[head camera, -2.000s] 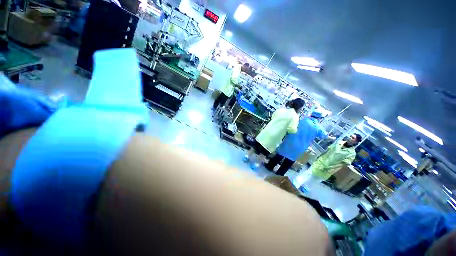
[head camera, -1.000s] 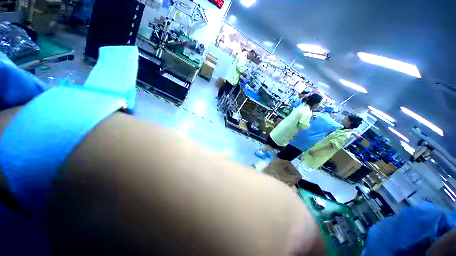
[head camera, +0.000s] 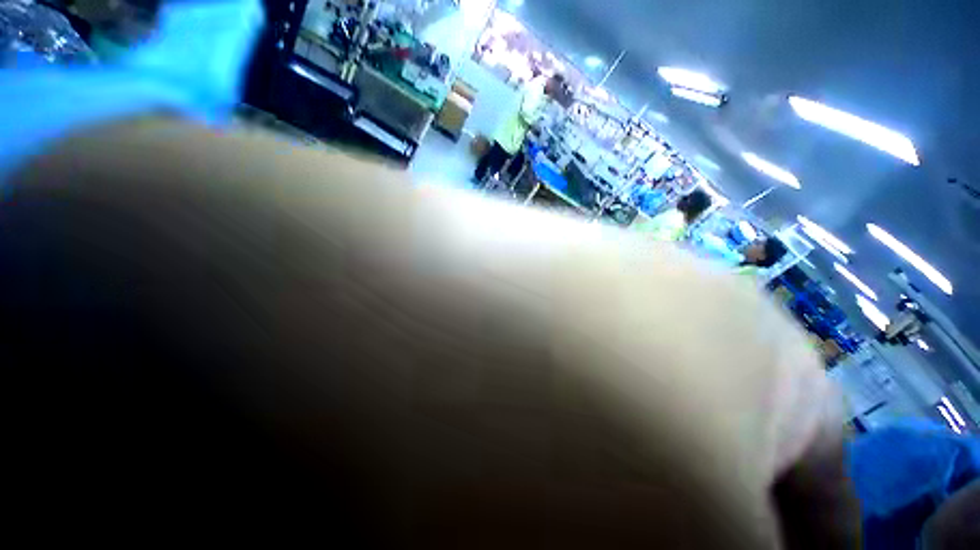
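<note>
A large, blurred bare forearm and hand, apparently my left hand (head camera: 516, 355), fills the lower and middle view very close to the camera. A light blue band (head camera: 199, 64) is around it at the upper left. Its fingers cannot be made out, nor whether it holds anything. At the lower right edge is a blue sleeve (head camera: 908, 473) with a blurred patch of skin, apparently my right hand (head camera: 956, 524), mostly cut off. No work part or tool can be made out; the arm hides what lies below.
The view is tilted. Beyond the arm, a person in a pale yellow smock (head camera: 518, 124) stands by benches. Two more heads show above the arm at centre right. A brown box (head camera: 455, 110) stands on the floor. Clear bagged material (head camera: 43, 34) shows at the upper left. Ceiling lights are above.
The large bare arm has risen and come closer, now covering the floor, the green bench at lower right and most of the nearer people. The blue band has shifted up and left.
</note>
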